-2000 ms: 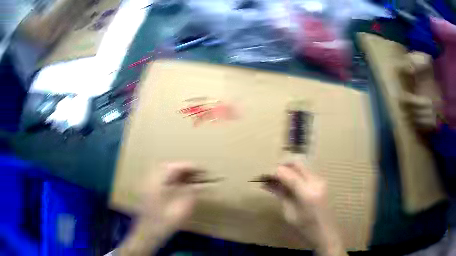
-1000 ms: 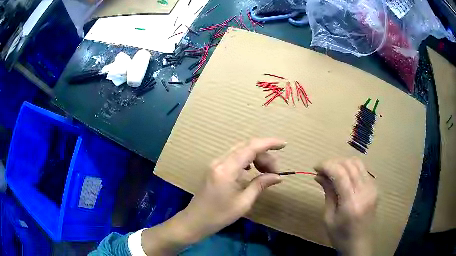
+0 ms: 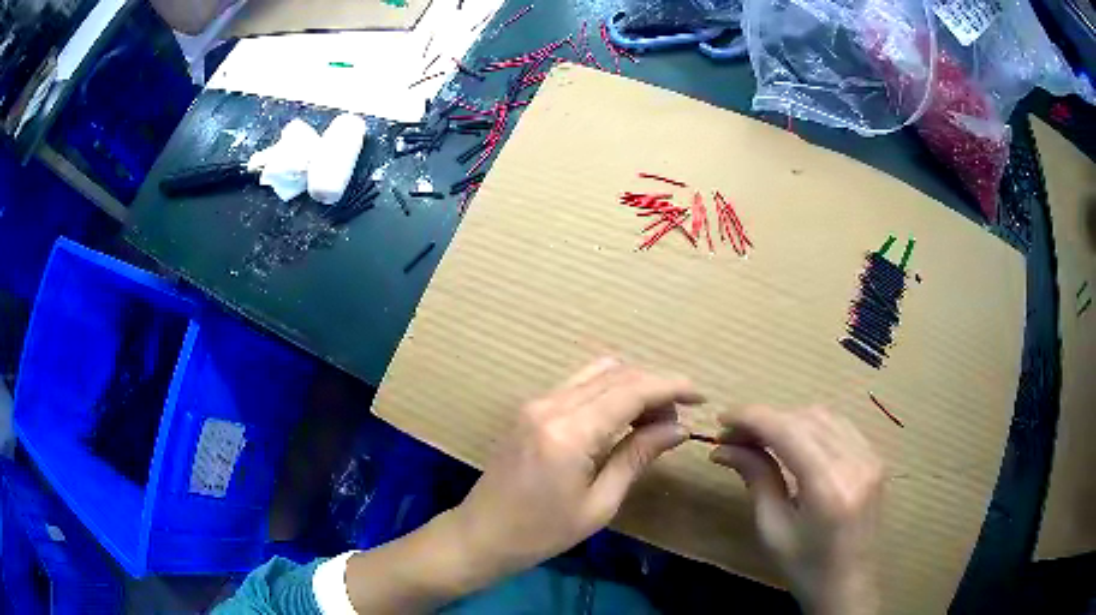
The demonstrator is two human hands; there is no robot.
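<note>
My left hand [image 3: 577, 451] and my right hand [image 3: 817, 481] are close together over the lower part of the cardboard sheet [image 3: 541, 288]. Their fingertips pinch a thin dark and red sleeved piece [image 3: 704, 440] between them; most of it is hidden by the fingers. A loose fan of red wire pieces [image 3: 697, 220] lies on the upper middle of the board. A stacked block of black sleeved pieces [image 3: 876, 306] lies at the right, with two green sticks [image 3: 897, 251] at its top. One thin dark red piece [image 3: 886, 410] lies alone below the block.
Loose black and red scrap [image 3: 487, 126], a white wad [image 3: 337, 159] and a black-handled tool [image 3: 207, 179] lie left of the board. Blue handles [image 3: 673, 39] and a bag of red parts [image 3: 955, 120] lie behind. Blue bin [image 3: 168, 421] stands lower left.
My right hand has moved left, nearer to my left hand, and less of the held piece shows between them. The lone piece below the block is more exposed.
</note>
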